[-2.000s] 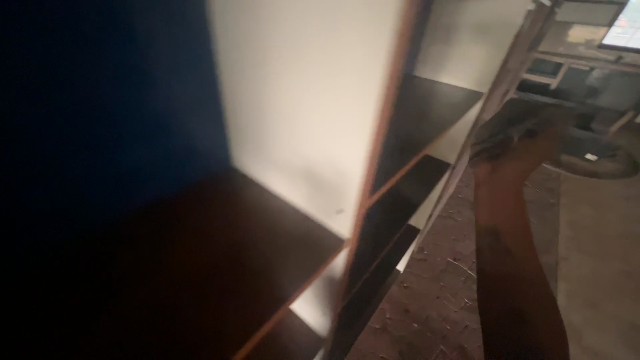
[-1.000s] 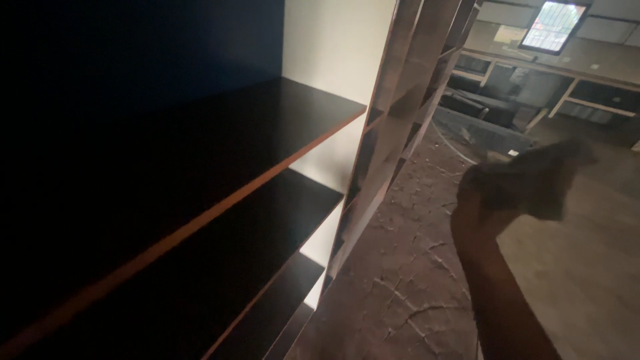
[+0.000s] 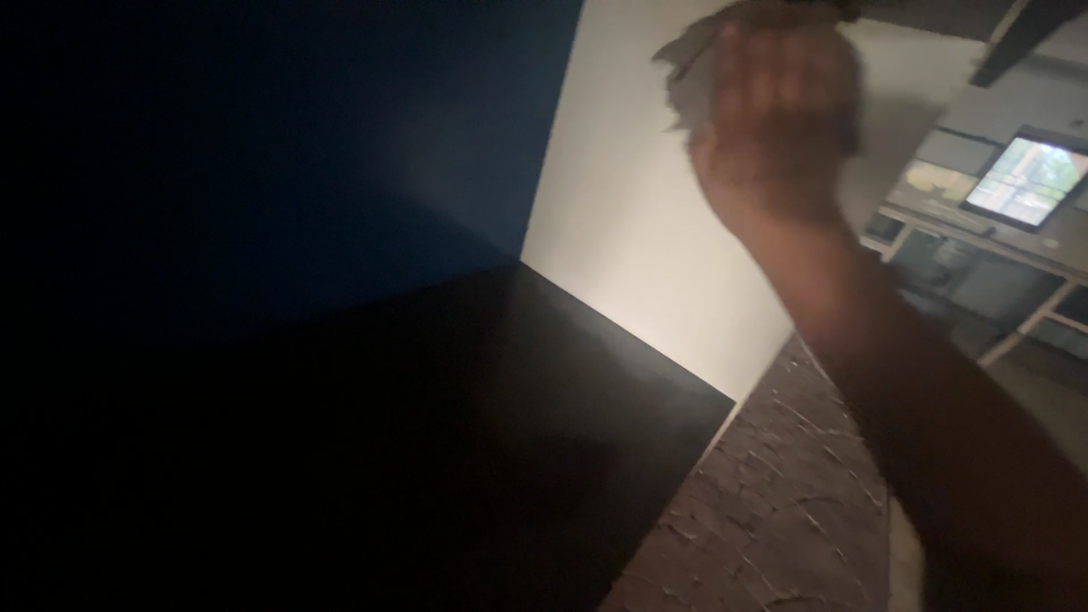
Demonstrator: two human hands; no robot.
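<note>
My right hand is at the upper right, blurred, its fingers pressed over a grey cloth against the white side panel of a shelving unit. Ragged edges of the cloth stick out to the left of the fingers. Below the hand, a dark shelf board meets the foot of the white panel. A dark blue back panel stands to the left. My left hand is not in view.
Textured brown flooring lies beyond the shelf's front edge. At the right, a bright window or screen is above a counter-like structure with open compartments. The left side is very dark.
My right hand has moved with the cloth from the open space beside the shelves up to the white side panel. The view has shifted closer to a shelf compartment.
</note>
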